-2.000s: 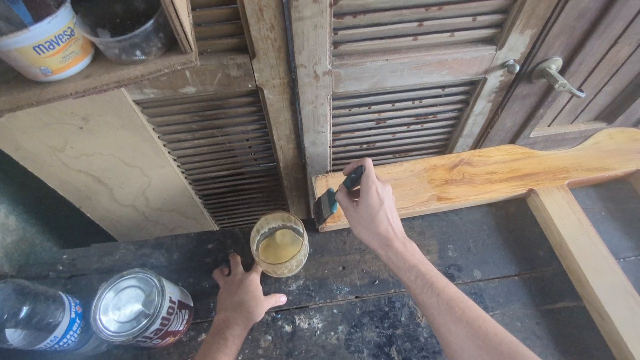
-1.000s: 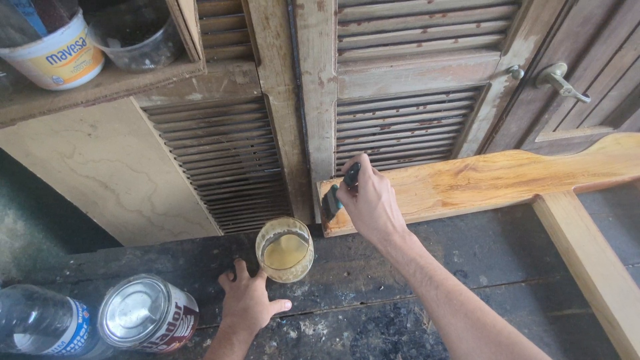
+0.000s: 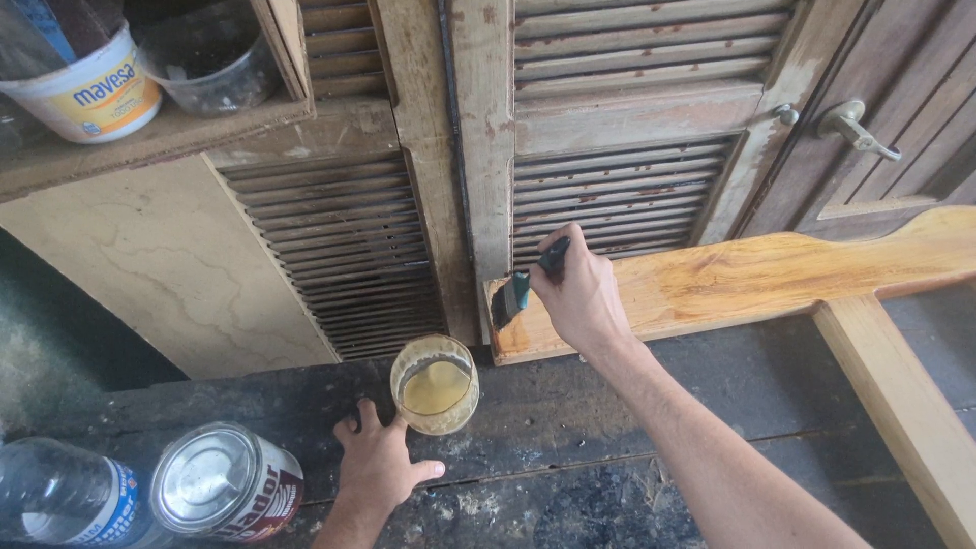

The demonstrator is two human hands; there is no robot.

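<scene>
My right hand (image 3: 583,293) grips the dark handle of a paintbrush (image 3: 511,299), whose bristles touch the left end of a wooden board (image 3: 709,282). The board has a glossy, wet-looking orange-brown surface. A plain wooden crosspiece (image 3: 892,396) joins its lower edge. My left hand (image 3: 377,461) rests on the dark workbench with fingers spread, its fingertips at or beside a clear cup (image 3: 435,385) of yellowish liquid. Whether they touch the cup is hard to tell. Left of that hand stand a closed metal can (image 3: 229,484) and a clear plastic bottle (image 3: 69,496).
The stained, scratched workbench (image 3: 549,488) lies beneath everything. Louvered wooden doors (image 3: 625,183) stand behind the board, with a metal door handle (image 3: 858,130) at the right. A wooden shelf (image 3: 152,149) at upper left holds a labeled plastic tub (image 3: 107,99) and a clear container (image 3: 213,80).
The brush in my right hand has shifted slightly at the board's left end, its bristles still against the wood. My left hand remains beside the cup.
</scene>
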